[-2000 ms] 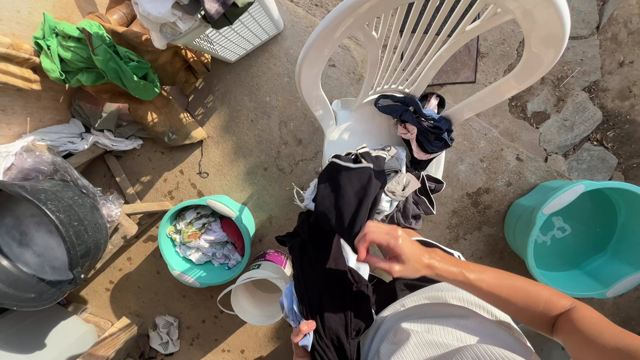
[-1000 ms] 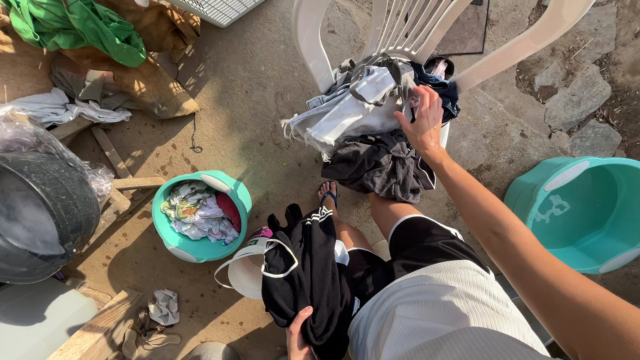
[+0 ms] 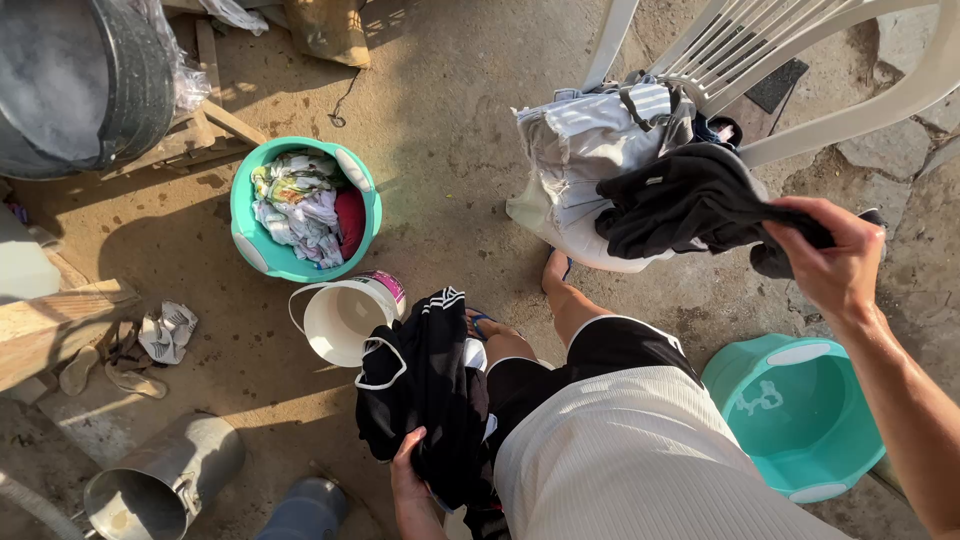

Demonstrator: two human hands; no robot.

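My left hand [image 3: 411, 480] holds a bundle of black garments with white trim [image 3: 431, 382] against my left side, above the white plastic bucket's near edge. My right hand [image 3: 832, 255] grips one end of a dark garment [image 3: 675, 199], whose other part lies over the seat of the white plastic chair [image 3: 847, 135]. Light frayed denim [image 3: 577, 142] with a dark strap lies on the seat beside it. Part of a dark blue piece shows behind, near the chair's backrest.
A turquoise tub [image 3: 244, 217] holds white and red laundry, beside a white bucket [image 3: 341, 319]. Another turquoise tub [image 3: 802, 420] stands at right. A black tub [image 3: 135, 82] is upper left; a metal can [image 3: 202, 450] and a blue container [image 3: 304, 514] stand lower left.
My right hand has taken hold of the dark garment on the chair and moved right with one end of it. The black bundle stays in my left hand. The view has shifted.
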